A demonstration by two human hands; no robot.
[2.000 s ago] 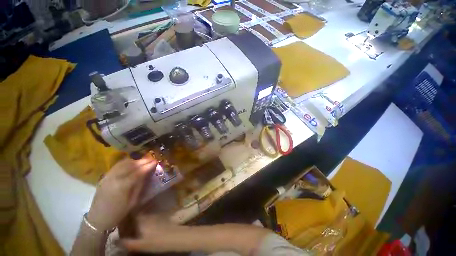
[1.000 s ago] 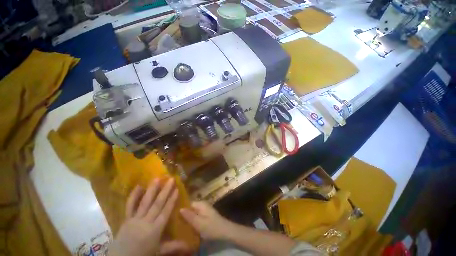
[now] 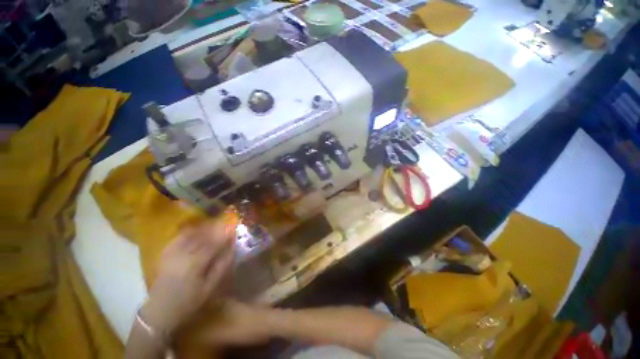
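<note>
The white overlock machine (image 3: pixel 281 105) stands in the middle with its lamp glowing at the needle area (image 3: pixel 245 235). A mustard garment panel (image 3: pixel 140 214) lies left of and in front of the head. My left hand (image 3: pixel 193 256) is on the panel close to the needle area, fingers toward the presser foot, blurred. My right hand (image 3: pixel 235 326) is lower, near my left wrist, on the cloth at the table's front edge. It is blurred, and its fingers cannot be made out.
A mustard heap (image 3: pixel 42 210) drapes at left beside navy cloth (image 3: pixel 144 80). Red and yellow scissors (image 3: pixel 415 188) lie right of the machine. An open box (image 3: pixel 400 287) holds yellow cloth below the table edge. Cut pieces (image 3: pixel 452 80) lie beyond the machine. Another machine (image 3: pixel 561 17) stands at top right.
A second ago my hands lay spread on the panel in front of the machine. My left hand has moved up to the needle area, and my right hand has moved left and down.
</note>
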